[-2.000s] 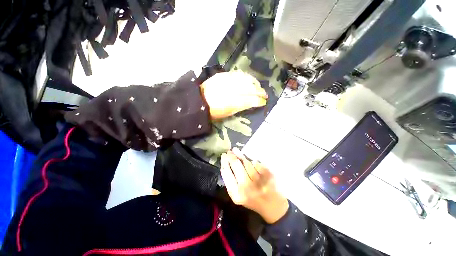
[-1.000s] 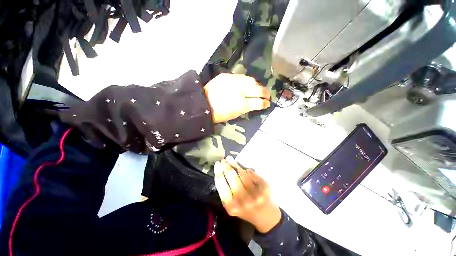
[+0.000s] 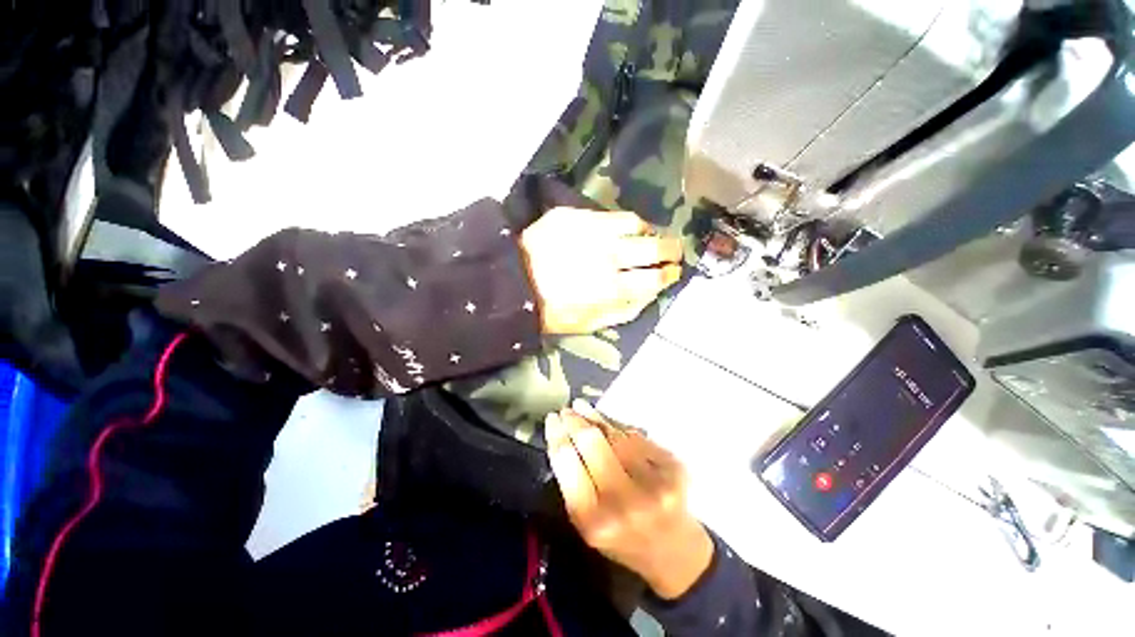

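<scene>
The camouflage panel (image 3: 517, 388) runs from near my lap up past the needle area (image 3: 722, 245) of the sewing machine (image 3: 859, 112). My left hand (image 3: 604, 268) lies flat on the panel, fingertips just left of the needle area. My right hand (image 3: 635, 492) pinches the panel's edge nearer my body, at the table's front. A black fabric piece (image 3: 461, 454) hangs from the panel beside my right hand, over my lap. The cloth under both hands is hidden.
A smartphone (image 3: 868, 426) with a lit call screen lies right of my hands. Thread snips (image 3: 1011, 523) lie beyond it. Short black straps (image 3: 330, 56) are heaped at the upper left. A blue bin (image 3: 23, 460) shows at the left edge.
Over the two seconds the camera view has shifted a little. My left hand stays on the panel near the needle, and my right hand still pinches the edge.
</scene>
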